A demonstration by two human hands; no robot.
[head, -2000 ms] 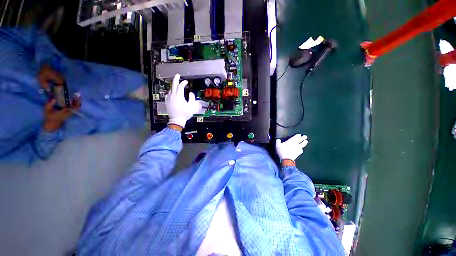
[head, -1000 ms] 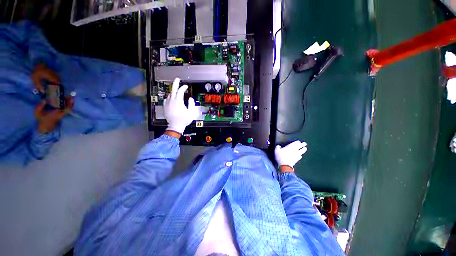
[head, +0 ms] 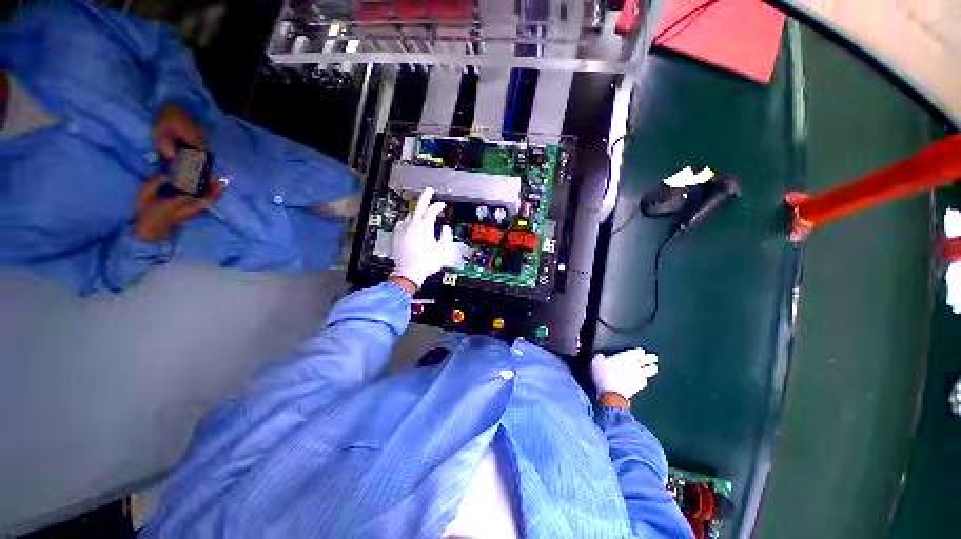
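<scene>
A green circuit board (head: 540, 200) lies on the black test fixture (head: 566, 200). A long silver heat sink (head: 458, 185) and copper-red chokes (head: 503, 237) sit on it. My left hand (head: 424, 244), in a white glove, rests on the board's left front part, fingers spread, fingertips at the heat sink; whether it grips anything there cannot be told. My right hand (head: 626, 374), in a white glove, lies on the edge of the green bench with its fingers apart and holds nothing.
Coloured buttons (head: 498, 324) line the fixture's front. A clear press plate (head: 453, 47) is above. A mouse (head: 664, 198), corded black handheld (head: 708, 205), red sheet (head: 727, 37), second board (head: 701, 503) and red post (head: 875, 184) are on the right. A person (head: 126, 158) holds a phone-like device at left.
The view has shifted, so the fixture appears lower, farther right and tilted. More of the press plate and the red sheet now show. Both hands keep about the same places on board and bench.
</scene>
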